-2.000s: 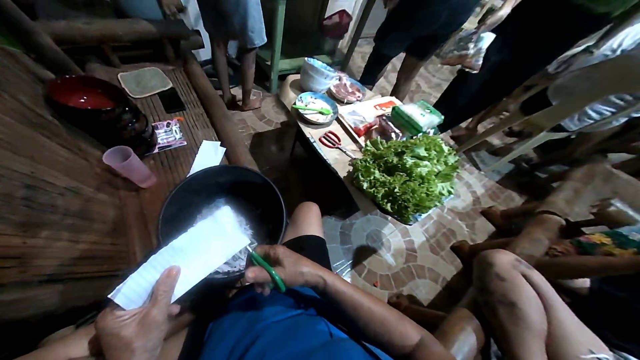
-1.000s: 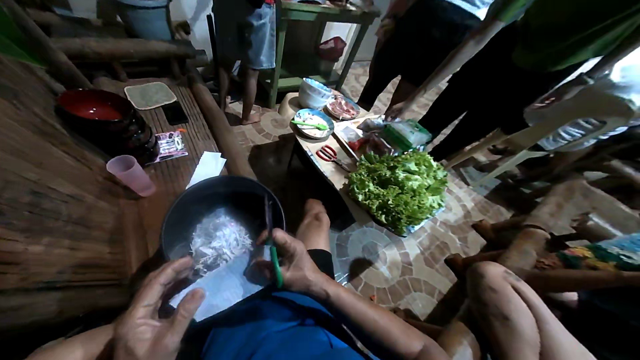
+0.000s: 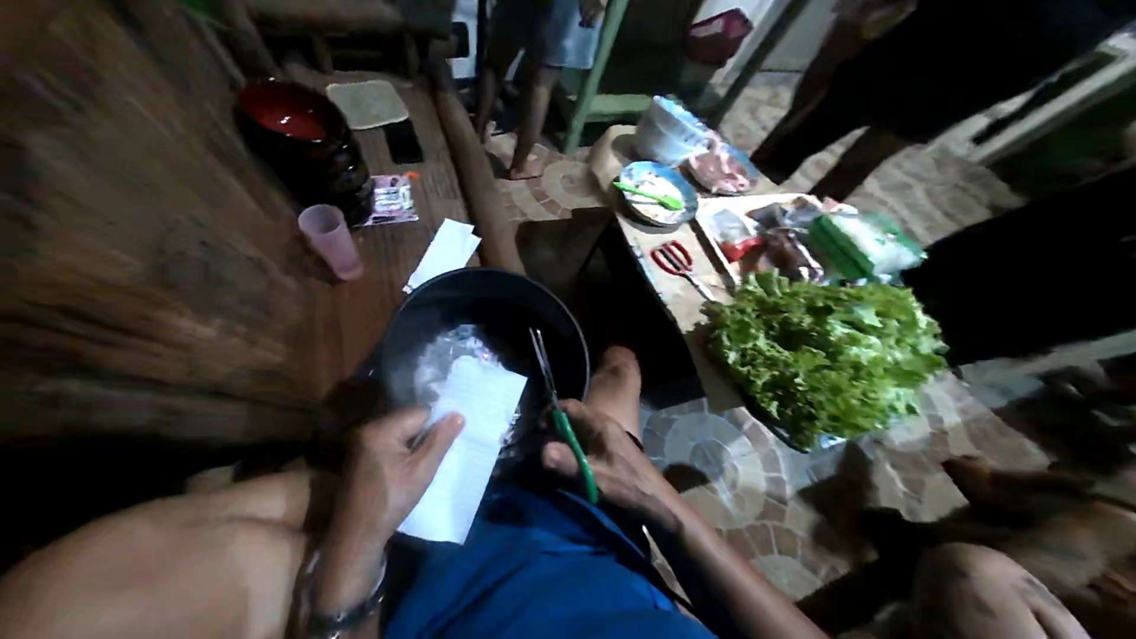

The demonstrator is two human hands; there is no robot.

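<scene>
My left hand (image 3: 390, 466) pinches a strip of white paper (image 3: 470, 444) between thumb and fingers, its upper end over a dark round pot (image 3: 572, 333) in my lap. Green-handled scissors (image 3: 568, 435) are in my right hand (image 3: 603, 457), their blades pointing up over the pot's right side, apart from the paper. White shredded material (image 3: 457, 346) lies in the pot, partly hidden by the strip. More white paper strips (image 3: 444, 253) rest on the wooden bench just beyond the pot.
On the bench stand a pink cup (image 3: 333, 244) and stacked dark bowls (image 3: 297, 124). The low table at right holds leafy lettuce (image 3: 830, 355), red-handled scissors (image 3: 679, 262), a plate with a green utensil (image 3: 657, 193) and a plate of meat (image 3: 721, 169). People stand behind; someone's knee (image 3: 967, 577) is at lower right.
The paper strip, low over the pot one second ago, is now raised and upright in my left hand. The green-handled scissors remain in my right hand.
</scene>
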